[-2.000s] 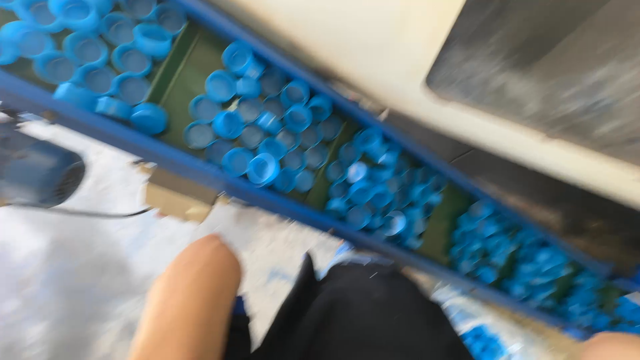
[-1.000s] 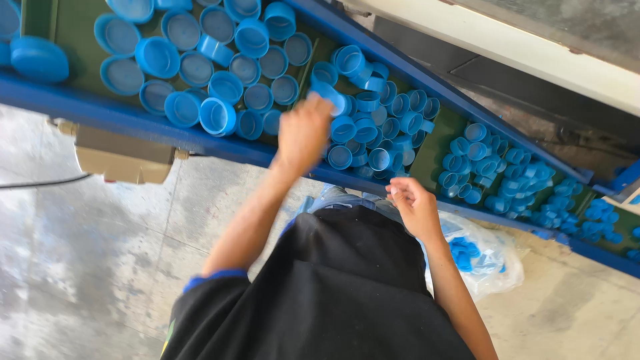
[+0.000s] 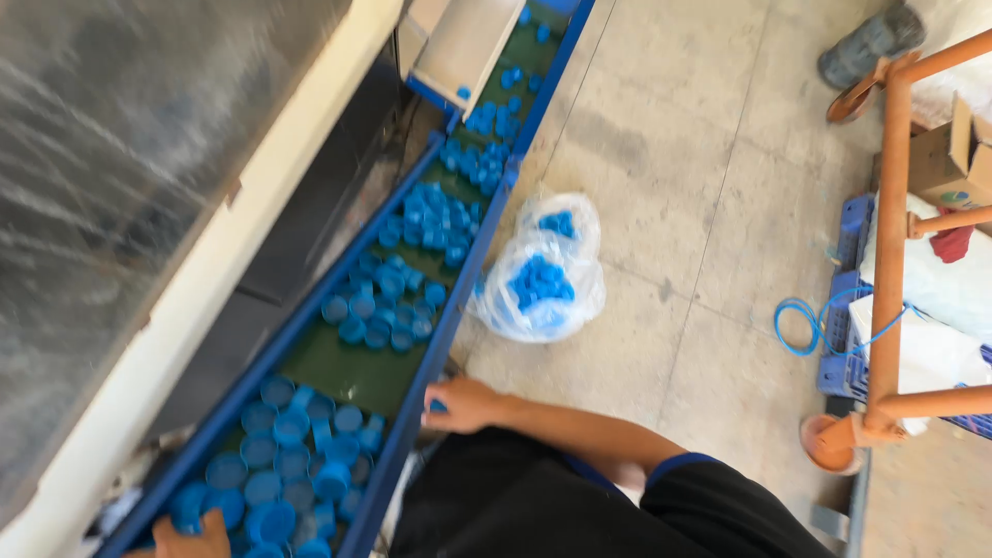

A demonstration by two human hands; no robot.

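Observation:
Many round blue plastic caps (image 3: 292, 463) lie in groups on a green conveyor belt (image 3: 349, 360) with blue side rails. At the bottom left edge, my left hand (image 3: 186, 539) is among the nearest caps, its fingertips at a cap; its lower part is cut off, and whether it grips one is unclear. My right hand (image 3: 465, 404) is at the belt's right rail (image 3: 411, 422), fingers curled around a small blue cap (image 3: 438, 405) that is partly hidden. Clear plastic bags (image 3: 542, 325) holding blue caps rest on the floor beside the belt.
A machine with a cream frame (image 3: 267, 167) and scratched panel borders the belt's left side. A pale chute (image 3: 469, 50) adjoins its far end. At right are an orange metal frame (image 3: 891, 232), blue plastic pallet (image 3: 841, 376), open cardboard box (image 3: 949, 163) and coiled blue hose (image 3: 794, 325).
The view has swung strongly to the right. One second ago both hands were close together near the belt; now they are farther apart, the left among the larger group of caps.

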